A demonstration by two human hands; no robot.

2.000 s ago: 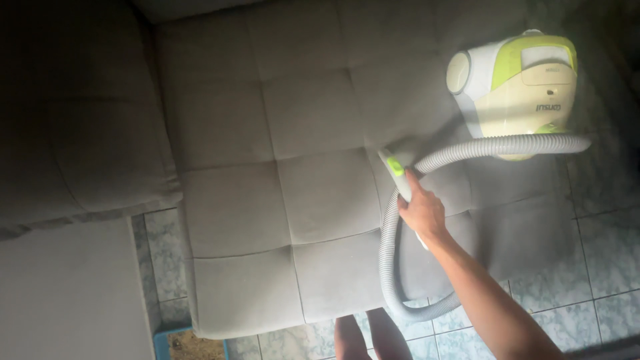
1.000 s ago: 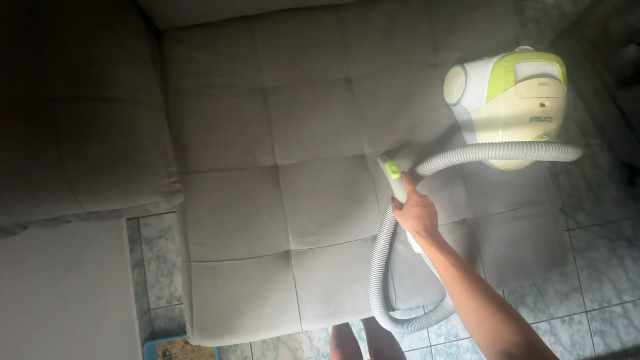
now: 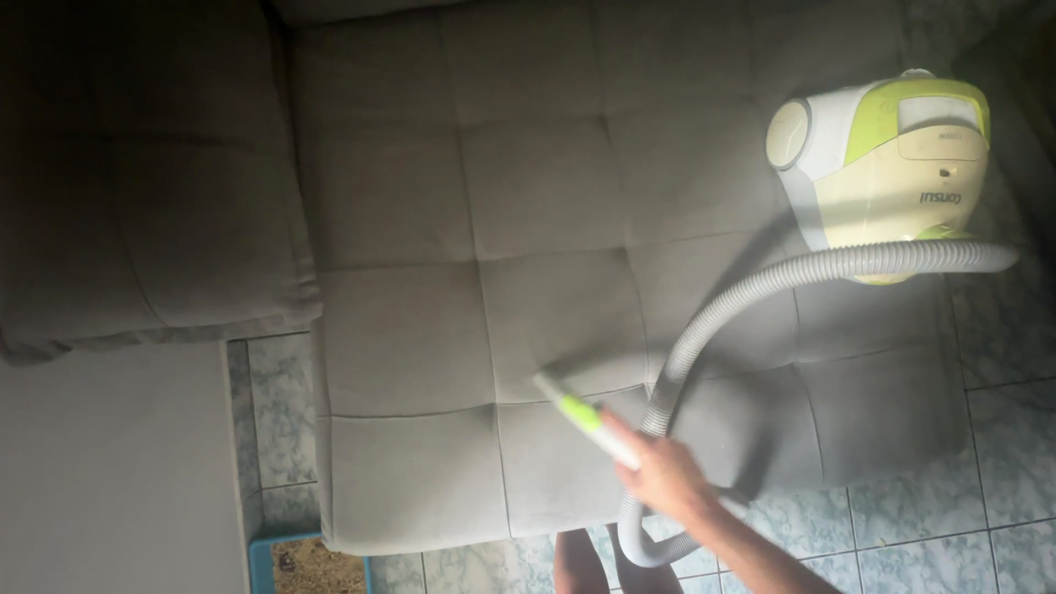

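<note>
My right hand (image 3: 664, 478) grips the white handle of a vacuum cleaner's hose, with its green-banded nozzle (image 3: 569, 402) pointing up and left onto the grey tufted sofa seat (image 3: 396, 330). The ribbed grey hose (image 3: 718, 305) curves from the handle up to the right. It reaches the green, cream and white canister vacuum cleaner (image 3: 899, 177), which stands at the seat's upper right. My left hand is out of the frame.
A grey back cushion (image 3: 157, 190) lies at the left, above a pale surface (image 3: 107, 462). Blue-green marbled floor tiles (image 3: 916, 516) border the seat. A blue tray (image 3: 261, 569) holding brown granules sits at the bottom left. My legs (image 3: 582, 565) stand at the seat's front edge.
My right hand has drawn the nozzle towards the seat's front edge and to the left. The hose now stretches in a longer curve.
</note>
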